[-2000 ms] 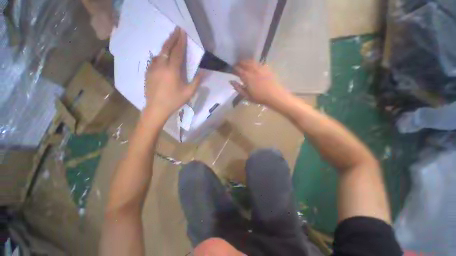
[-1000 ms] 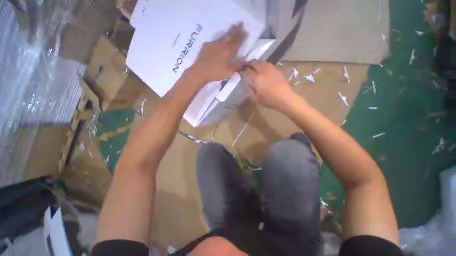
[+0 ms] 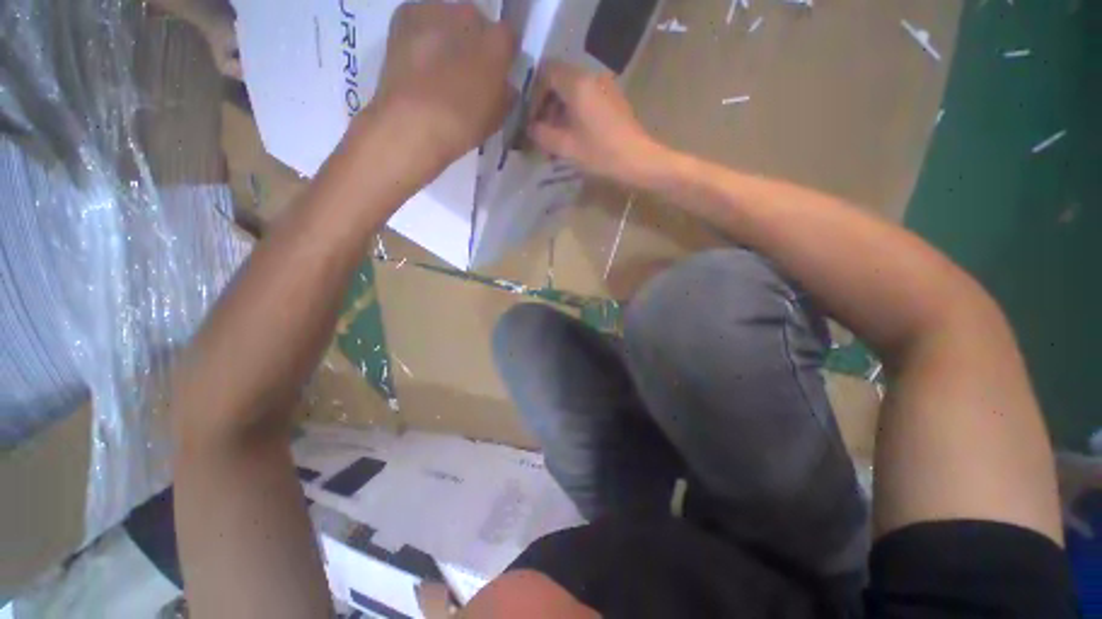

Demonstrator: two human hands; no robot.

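Observation:
A white printed carton (image 3: 305, 103) with dark lettering lies at the top centre, its near corner pointing towards me. My left hand (image 3: 453, 73) is on the carton's upper edge with its fingers curled; what lies under them is hidden. My right hand (image 3: 586, 121) pinches the carton's edge at the right side, close to my left hand, with fingertips bent inward. The carton's upper part is cut off by the picture's top edge.
Stacked sheets under clear film (image 3: 115, 254) stand at the left. Brown cardboard (image 3: 786, 133) covers the floor, with white scrap strips and green floor (image 3: 1015, 242) at the right. Flat white printed cartons (image 3: 447, 496) lie behind my legs, bottom left.
The view has shifted, bringing printed cartons at the bottom into sight. My left hand has gone from spread on the panel to curled at the edge. My right hand remains at the carton's edge.

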